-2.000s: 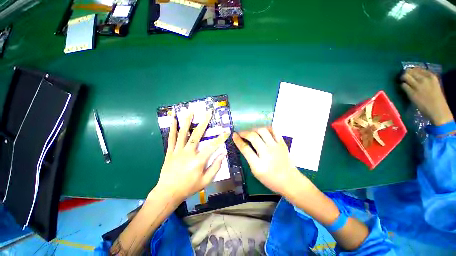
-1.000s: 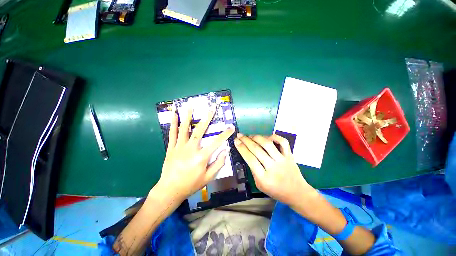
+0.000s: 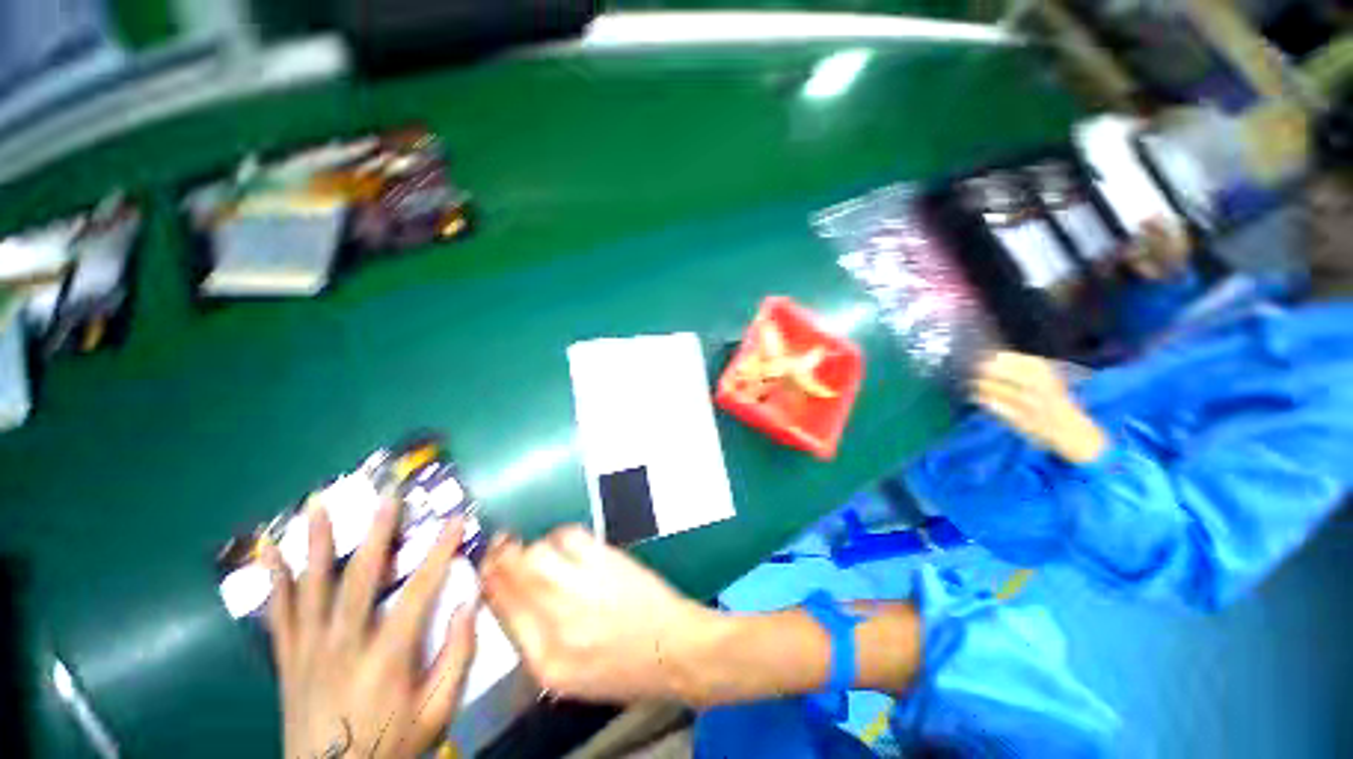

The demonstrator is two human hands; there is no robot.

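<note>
The open tablet assembly [image 3: 423, 512] lies at the lower left, blurred. My left hand [image 3: 356, 645] lies flat on it with fingers spread over the white middle. My right hand [image 3: 579, 615] is at the tablet's right edge with its fingers bent together; whether it pinches a small piece cannot be seen. The white adhesive pad sheet [image 3: 649, 408] lies on the green bench above my right hand, its black block at the lower end. The lower part of the tablet is hidden by my hands.
A red scrap bin [image 3: 828, 408] with tan strips stands right of the sheet. A shiny plastic bag [image 3: 902, 274] lies beyond it. A co-worker's hand [image 3: 1036, 400] and blue sleeves are at right, near a black tray holding white items. Other open tablets [image 3: 275, 237] lie at upper left. A slim tool [image 3: 77, 704] lies lower left.
The view has swung to the right, so the tablet and both hands appear lower left. The co-worker and black tray are now in view. My hands keep about the same place on the tablet.
</note>
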